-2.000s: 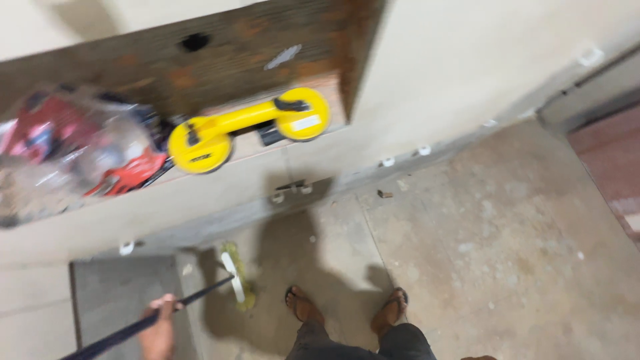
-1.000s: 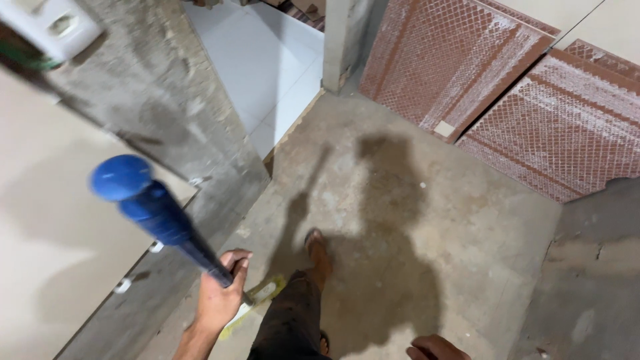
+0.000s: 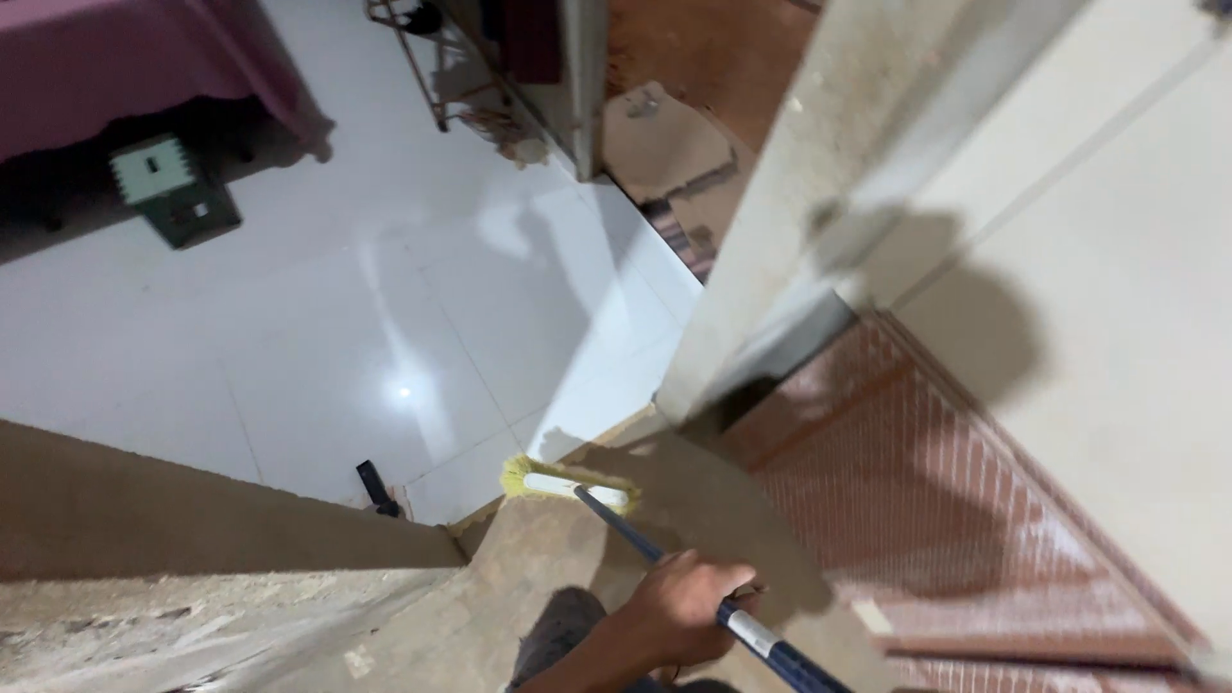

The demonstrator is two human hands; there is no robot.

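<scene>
My left hand (image 3: 688, 602) is closed around the dark blue pole of a broom (image 3: 616, 525), with the forearm coming in from the bottom edge. The broom's head (image 3: 577, 488), white on top with yellow bristles around it, rests flat on the rough concrete floor beside the doorway's threshold. The pole runs from the head down to the lower right, past my hand, where it has a pale label. My right hand is out of view.
Beyond the threshold (image 3: 616, 428) lies a glossy white tiled floor (image 3: 337, 289) with a small stool (image 3: 173, 192) and a dark object (image 3: 377, 489). Door-frame walls (image 3: 770, 231) flank the opening. Reddish-brown tiles (image 3: 924, 481) lean against the right wall.
The view has swung a long way, from a wall ledge with a yellow suction lifter to the doorway. The broom's head now lies at the threshold. My right hand has left the view.
</scene>
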